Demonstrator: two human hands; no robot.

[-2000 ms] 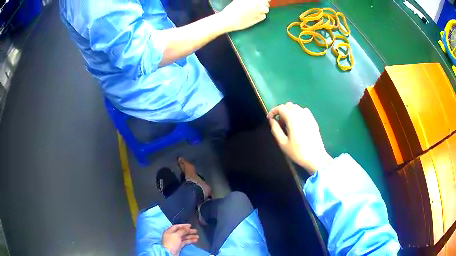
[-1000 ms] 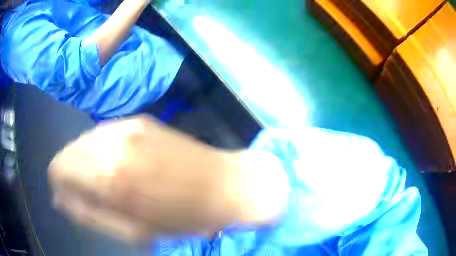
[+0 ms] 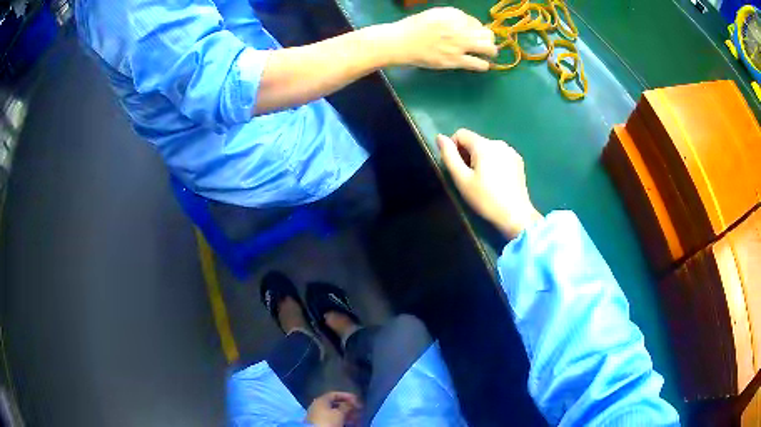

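My right hand (image 3: 492, 179) rests on the near edge of the green bench (image 3: 542, 142). Its fingers are loosely curled, with a gap at the thumb, and nothing shows in it. My left hand (image 3: 335, 409) lies on my lap at the bottom edge, small and partly cut off. Its fingers look curled and whether it holds anything is unclear. A loose pile of yellow rubber bands (image 3: 569, 73) lies farther along the bench, beyond my right hand. Thick stacks of orange trays (image 3: 709, 150) stand to the right of my right arm.
A person in a light blue smock (image 3: 209, 108) sits on a blue stool (image 3: 275, 242) at the left. That person's hand (image 3: 446, 40) is at the rubber bands. A yellow-blue fan (image 3: 749, 42) is at the top right. A yellow line (image 3: 215, 292) marks the grey floor.
My right hand, blurred across the view a second ago, is back at the bench edge. The neighbour's hand has moved right to the rubber bands. My left hand has come back into view.
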